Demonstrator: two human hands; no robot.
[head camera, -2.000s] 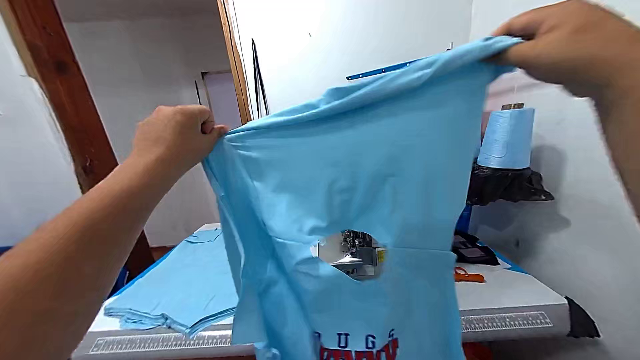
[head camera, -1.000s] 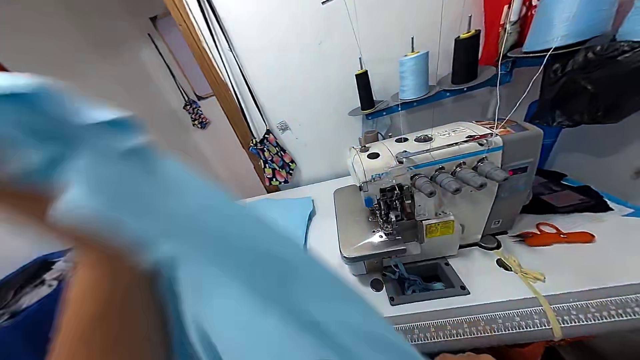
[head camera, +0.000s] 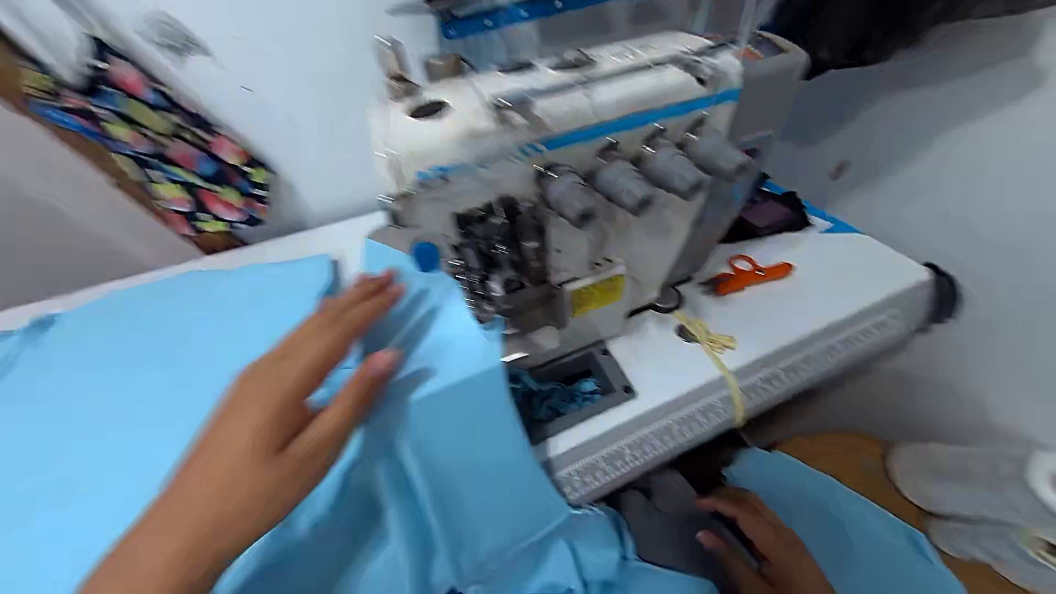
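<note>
A light blue knit garment (head camera: 462, 445) lies over the table's front edge, its upper end at the needle area of a white overlock sewing machine (head camera: 569, 132). My left hand (head camera: 289, 404) rests on this cloth just left of the machine, fingers apart, palm down. Low in the view, below the table edge, my right hand (head camera: 763, 540) is beside a light blue piece of fabric (head camera: 841, 520); its fingers are partly spread, and whether they hold any cloth cannot be told. More light blue fabric (head camera: 165, 355) is spread flat on the table at the left.
Orange thread snips (head camera: 747, 275) lie on the white table right of the machine. A pale yellow tie (head camera: 718, 355) hangs over the edge with the measuring tape (head camera: 709, 421). Blue scraps (head camera: 553, 396) fill a recessed tray. A patterned cloth item (head camera: 173, 148) hangs on the wall.
The garment, earlier stretched up between both hands, is now down at the machine. My left hand has come onto the cloth there, and my right hand is low. The view has swung down toward the machine.
</note>
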